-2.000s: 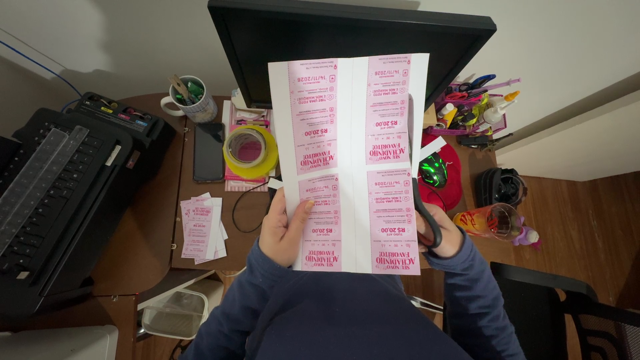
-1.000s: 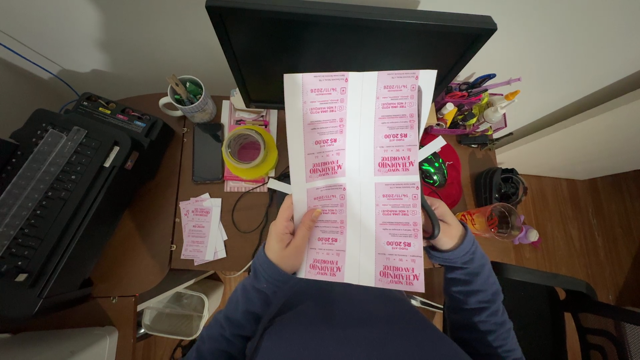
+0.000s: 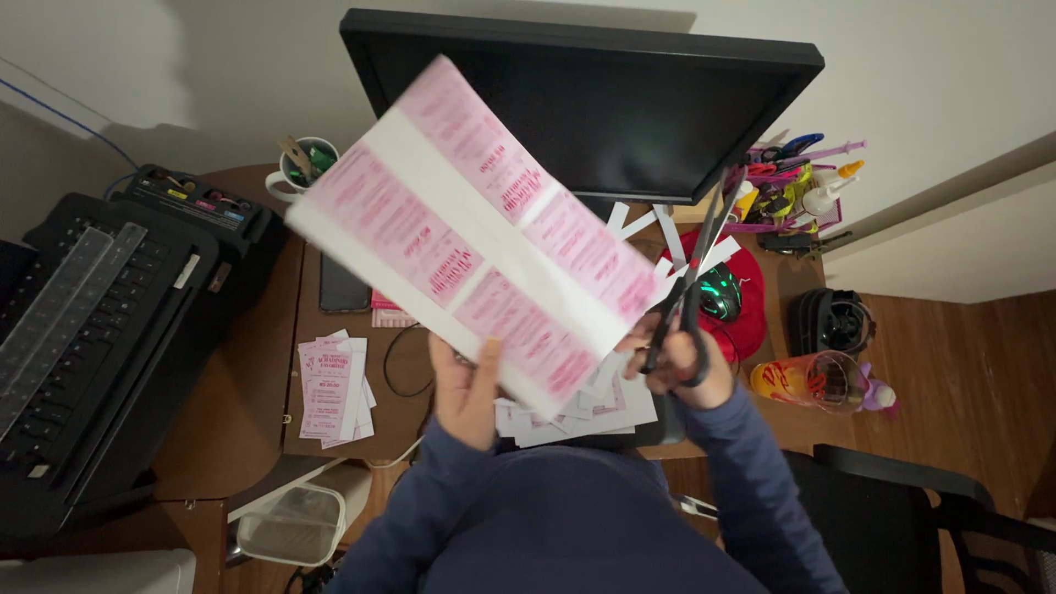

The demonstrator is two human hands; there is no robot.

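Observation:
My left hand (image 3: 466, 392) grips the lower left edge of a white sheet printed with pink vouchers (image 3: 495, 247), which is tilted and blurred. In my right hand (image 3: 685, 363) is a pair of black-handled scissors (image 3: 695, 272), blades pointing up and slightly parted, beside the sheet's right corner. Whether the right fingers also touch the sheet is unclear. Below the sheet lie more printed papers and white offcuts (image 3: 606, 412). A small stack of cut pink vouchers (image 3: 334, 388) rests on the desk at the left.
A monitor (image 3: 569, 107) stands behind the sheet. A mug (image 3: 301, 169), a phone (image 3: 344, 285) and a printer (image 3: 107, 330) are to the left. At the right are a lit mouse (image 3: 719, 293) on a red pad, a pink organizer (image 3: 796, 198) and a plastic cup (image 3: 808, 381).
The sheet has turned from upright to diagonal, its top leaning left. The scissors, mostly hidden behind it before, now show with their blades up. Papers and offcuts under the sheet have come into sight.

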